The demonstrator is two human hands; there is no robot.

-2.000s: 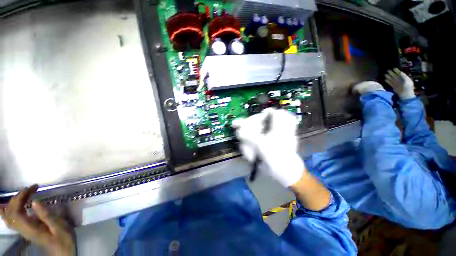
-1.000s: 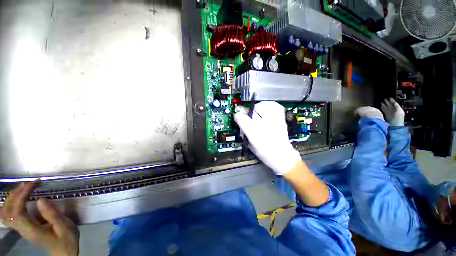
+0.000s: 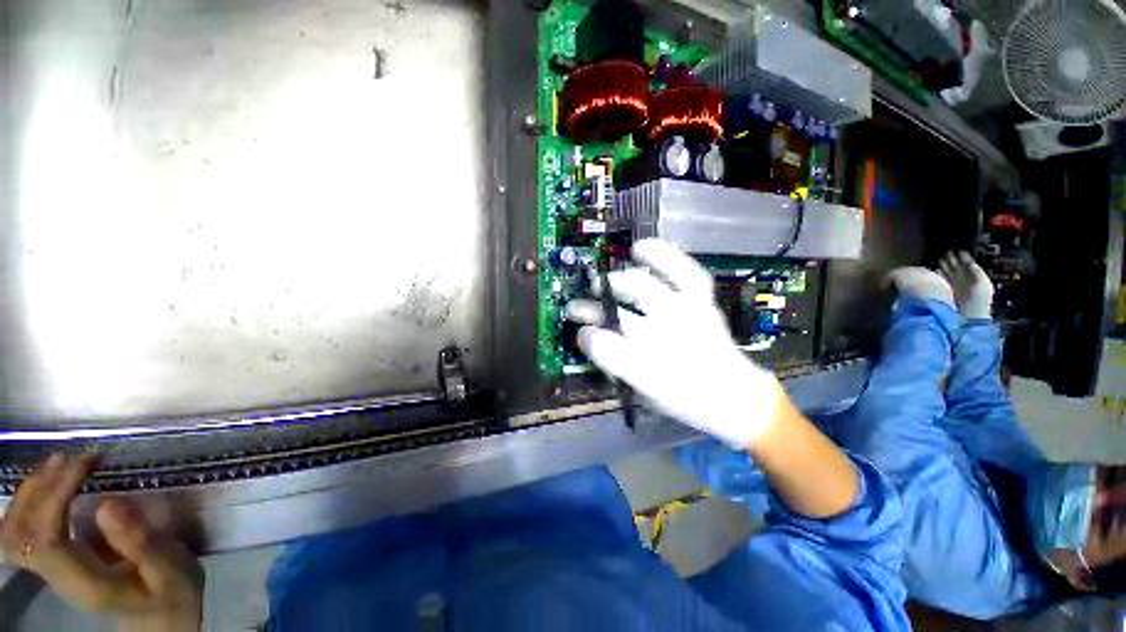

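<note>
The green circuit board (image 3: pixel 552 235) lies in its black carrier (image 3: pixel 524 185). It bears two copper-red wound coils (image 3: pixel 606 99), two round capacitors (image 3: pixel 677 157), and a long silver heatsink (image 3: pixel 741 222) crossed by a black lead. My right hand (image 3: pixel 679 346), in a white glove, is over the near left part of the board, fingertips at the small components. It holds a thin dark pen-like tool (image 3: pixel 609 296), partly hidden by the fingers. My left hand (image 3: pixel 99 543), bare with a ring, rests on the rail's near edge at lower left, holding nothing, fingers apart.
A conveyor rail (image 3: pixel 371 494) with dark chain runs along the near side. A pale metal plate (image 3: pixel 247 222) lies left of the carrier. A person in blue (image 3: pixel 951 457) with white gloves works at right. A fan (image 3: pixel 1069 59) and another board (image 3: pixel 914 37) are at upper right.
The board and carrier have shifted right in view. My right hand has moved from the board's near middle to its near left part, with the tool still held. My left hand stays on the rail.
</note>
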